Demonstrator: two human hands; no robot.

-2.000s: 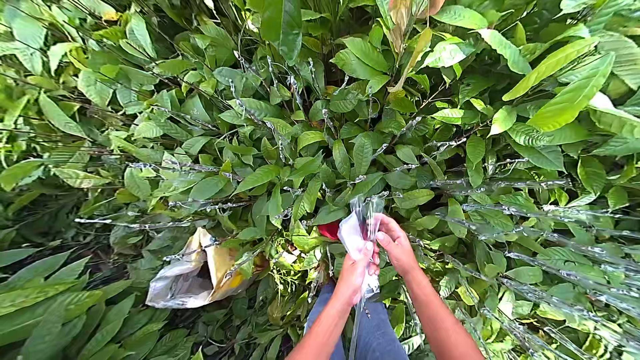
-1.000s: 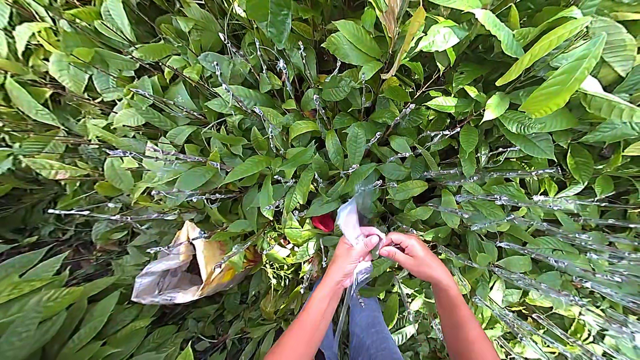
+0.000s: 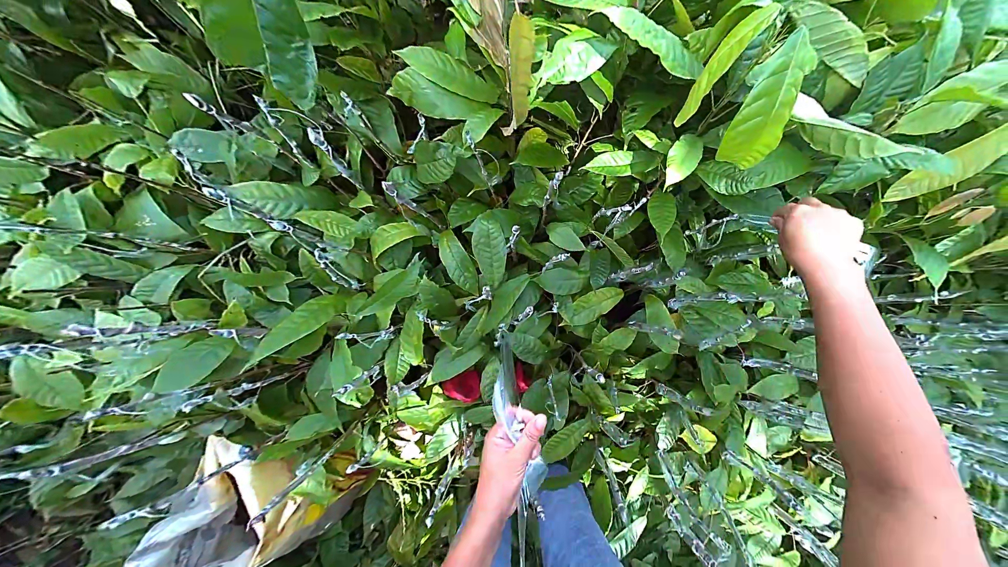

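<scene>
My left hand (image 3: 508, 457), low in the middle of the view, is closed around a bundle of clear plastic strips (image 3: 508, 394); some stick up above the fist and some hang below it. Far to the right, my right hand (image 3: 819, 236) is raised over the plants with its fingers closed on a thin clear plastic strip (image 3: 748, 220) that runs left among the leaves. Many stems (image 3: 331, 153) around both hands are wrapped in clear plastic tied in knots.
Dense leafy young plants (image 3: 488, 252) fill the view. An opened white and yellow sack (image 3: 260, 504) lies at the lower left. Something red (image 3: 463, 386) shows between leaves above my left hand. My legs in blue trousers (image 3: 575, 520) stand at the bottom.
My hands were together at the plastic bundle; my right hand has moved away to the upper right. My left hand still holds the bundle.
</scene>
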